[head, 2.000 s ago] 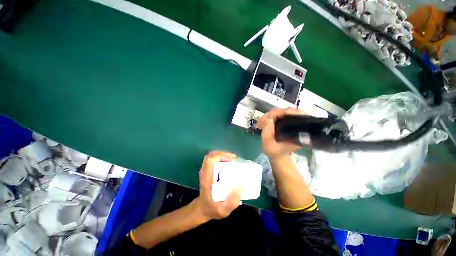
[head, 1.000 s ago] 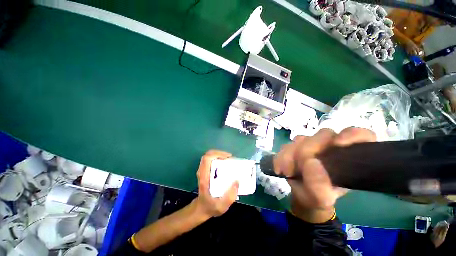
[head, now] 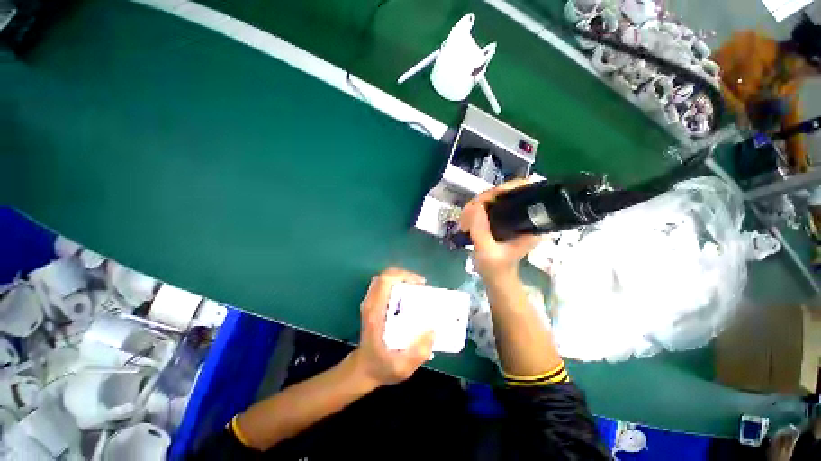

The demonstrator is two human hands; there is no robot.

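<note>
My left hand holds a white, palm-sized unit with its plain cover side up, thumb on its lower edge. My right hand grips a thick black electric screwdriver with a pale label, lying nearly level. Its tip end is at the brassy pickup at the front of the grey screw feeder; the exact contact is hidden by the hand. The feeder has a dark opening and a red switch.
A white camera body with two arms stands behind the feeder. A large clear plastic bag bulges at the right, a cardboard box beyond it. A blue bin of white housings is lower left. A person in orange is far right.
One second ago the screwdriver was beside the white unit, close to the camera. My right hand has moved it up and away to the feeder. My left hand still holds the unit.
</note>
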